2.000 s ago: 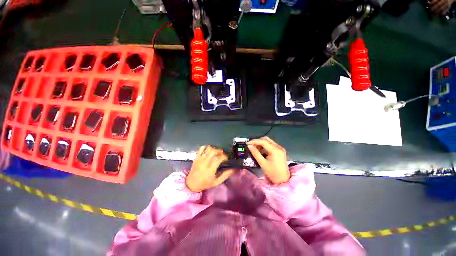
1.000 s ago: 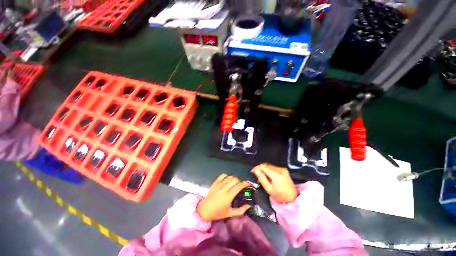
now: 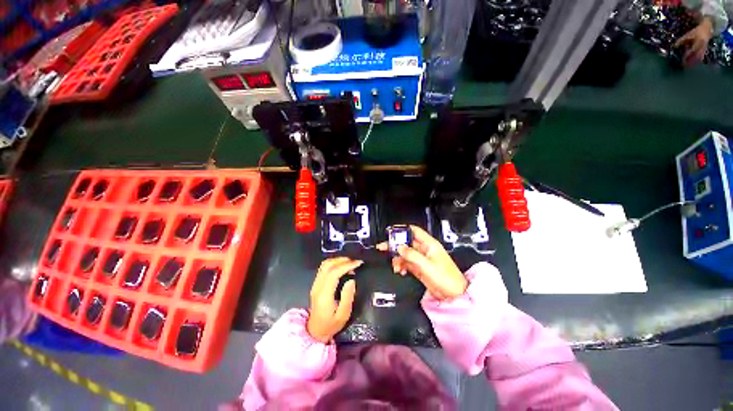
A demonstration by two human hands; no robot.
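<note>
My right hand [image 3: 430, 263] holds a small smartwatch module [image 3: 399, 236] between thumb and fingers, raised in front of the two presses. A pale, silvery face of it shows. My left hand [image 3: 331, 299] is empty, fingers curved apart, low over the bench left of a small pale part [image 3: 384, 299] lying on the mat. The left press's red handle [image 3: 305, 200] hangs beside its white-framed nest [image 3: 347, 228]. The right press's red handle [image 3: 513, 197] stands right of its own nest [image 3: 464, 229]. The module is just in front of and between the nests.
A red foam tray [image 3: 210, 323] with watch units lies left. A white paper sheet [image 3: 575, 257] with a dark pen lies right, near a blue controller [image 3: 709, 205]. Behind stand a power supply [image 3: 251, 95] and another blue box [image 3: 362, 74]. Another person's hand [image 3: 694, 42] shows far right.
My right hand has lifted the watch module off the bench edge toward the presses. My left hand has let go of it. The small pale part now shows on the mat. The view has shifted.
</note>
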